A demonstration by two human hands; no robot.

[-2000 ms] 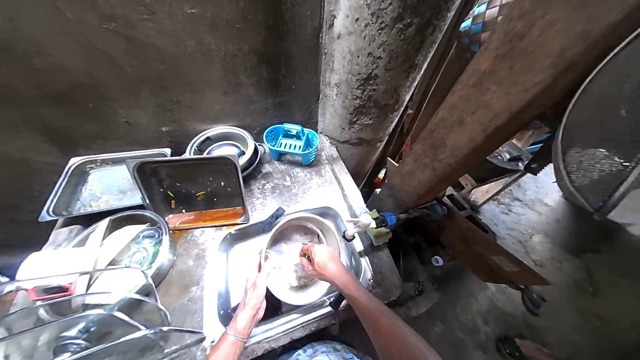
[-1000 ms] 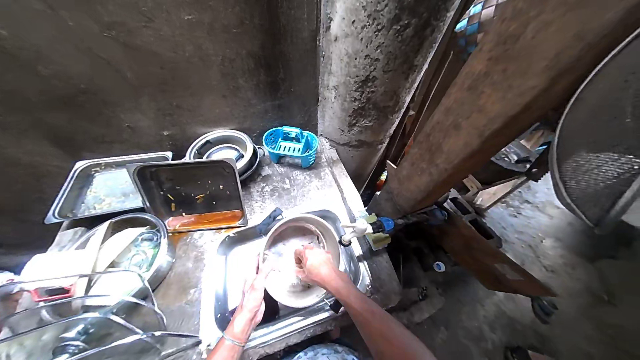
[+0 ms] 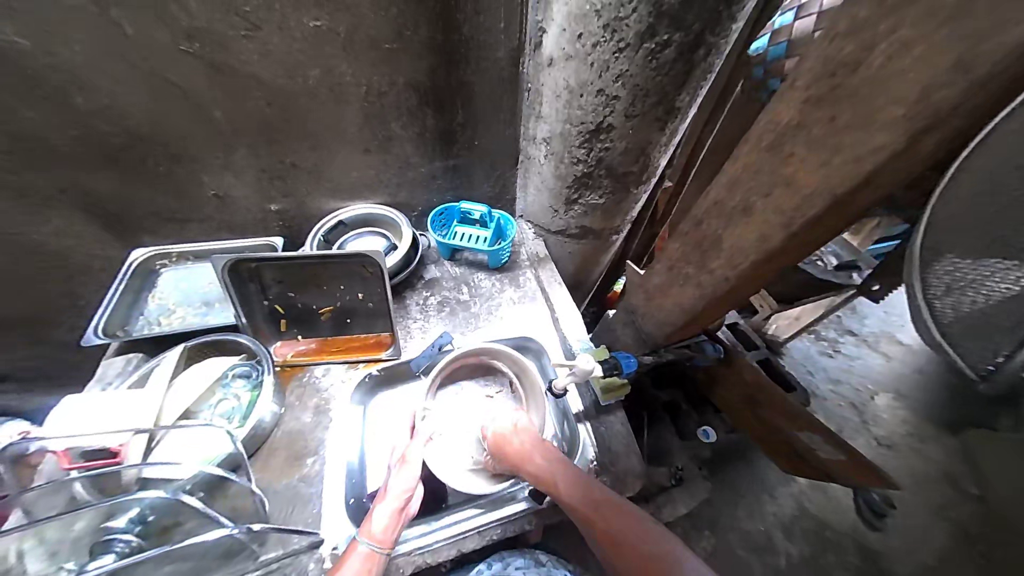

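Observation:
A round metal pot (image 3: 524, 376), pale inside, rests in the stainless steel sink (image 3: 376, 416). My left hand (image 3: 402, 480) holds the pot's left side, with a thin band around its wrist. Inside the pot is my right hand (image 3: 512, 440), its fingers bent against the bottom; glare and the hand itself hide whether it grips anything. A white tap (image 3: 580, 370) with a blue fitting stands at the sink's right edge. Under the pot's lower left a dark item (image 3: 432, 492) shows partly. A dark handle (image 3: 432, 352) sticks up at the sink's back edge.
Behind the sink stand a blue plastic basket (image 3: 474, 232) and stacked round pans (image 3: 364, 216). Two metal trays, one tilted with orange liquid (image 3: 332, 348), lie back left. A bowl of dishes (image 3: 272, 400) and a wire rack (image 3: 256, 528) are at left. A wooden beam (image 3: 768, 192) slants at right.
My right hand has shifted a little within the pot, while my left hand stays at the pot's left side.

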